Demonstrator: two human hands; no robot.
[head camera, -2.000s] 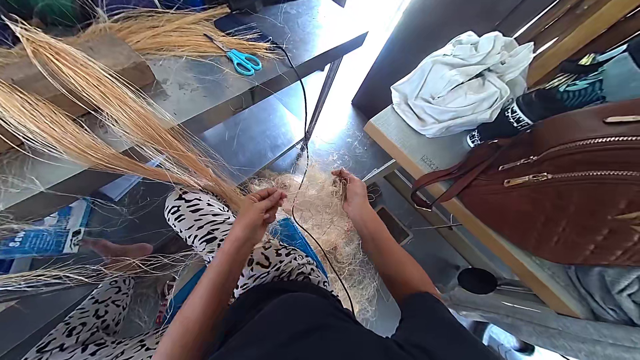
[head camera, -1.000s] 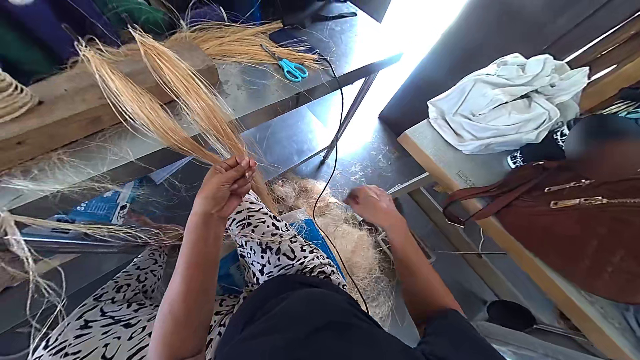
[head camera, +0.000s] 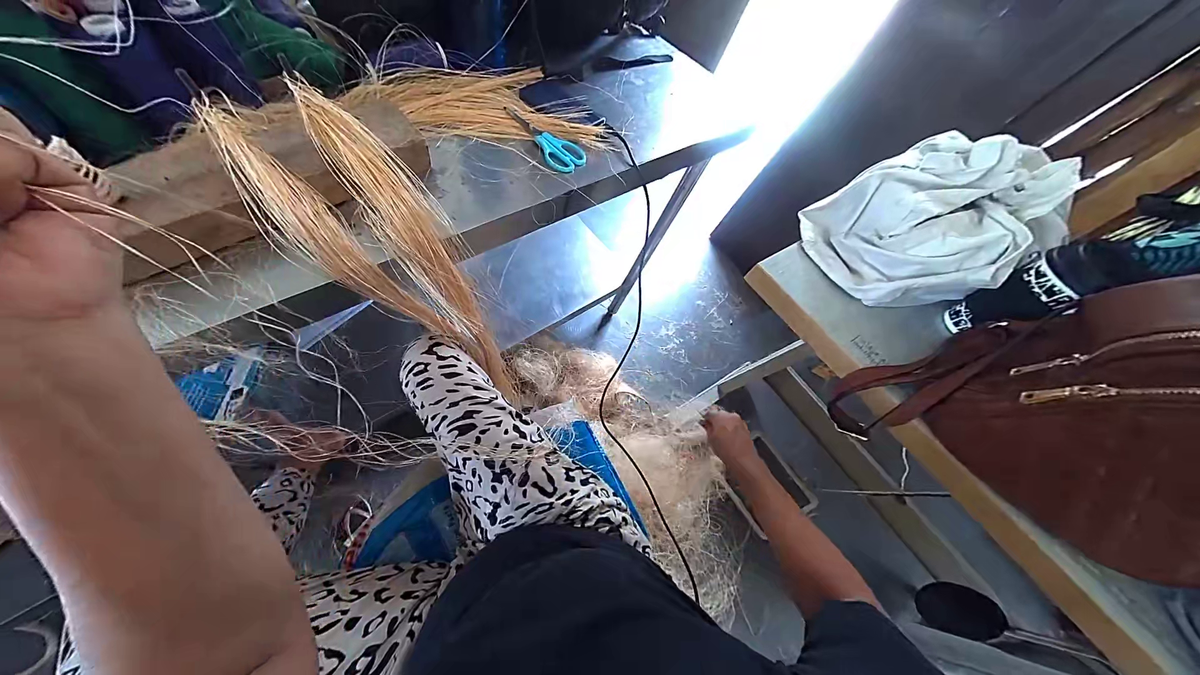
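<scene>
My left hand is raised large at the left edge, its fingers closed on a few thin pale fibre strands. Lower right, my right hand is beside a heap of loose tangled fibre; whether its fingers hold anything cannot be told. Two long bundles of straw-coloured fibre run from a wooden block on the metal table down to my knee in patterned trousers. More cut fibre lies on the table near blue-handled scissors.
A black cable hangs from the metal table across the fibre heap. At right, a wooden-edged bench bears a white cloth and a brown leather bag. A dark round pan-like object is below.
My left hand has let go of the fibre bundles and moved up and left, where it now holds a few strands. My right hand remains by the loose heap. The view has shifted.
</scene>
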